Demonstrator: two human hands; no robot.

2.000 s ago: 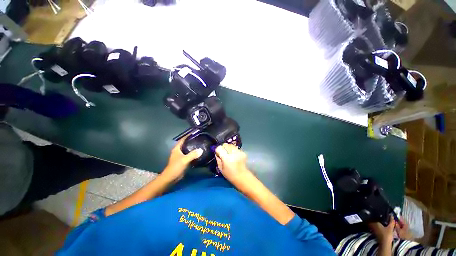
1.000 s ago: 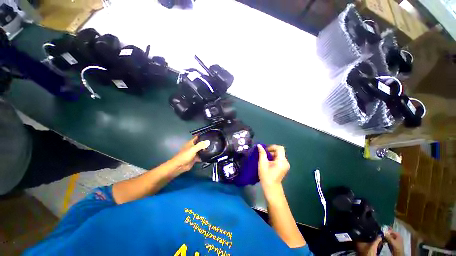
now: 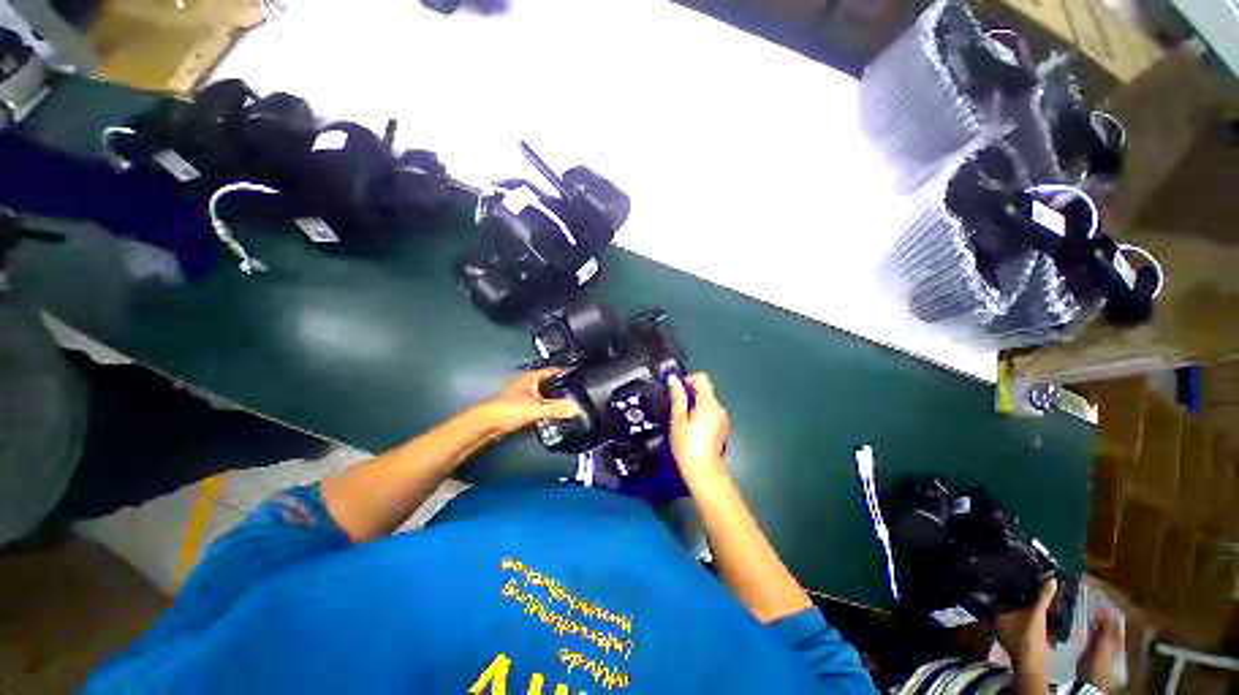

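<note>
A black multi-head security camera (image 3: 618,380) is held just over the green bench, close in front of my body. My left hand (image 3: 527,405) grips its left side. My right hand (image 3: 698,416) is at its right side, with the purple-blue cloth (image 3: 666,475) under the fingers and hanging below. Pale dots and a round lens show on the camera's near side. Part of the cloth is hidden behind the camera and my right hand.
Another camera (image 3: 523,245) sits just beyond, by the white strip (image 3: 734,149). Several cameras (image 3: 292,170) stand at left. Ribbed clear bags (image 3: 938,258) holding cameras are far right. A white strip or cable (image 3: 876,516) lies near a neighbour's hands (image 3: 1039,631), which hold a black camera (image 3: 972,550).
The held camera has turned, and its heads now face differently. My right hand has moved left from the spread cloth to the camera's side. The neighbour's hands have shifted.
</note>
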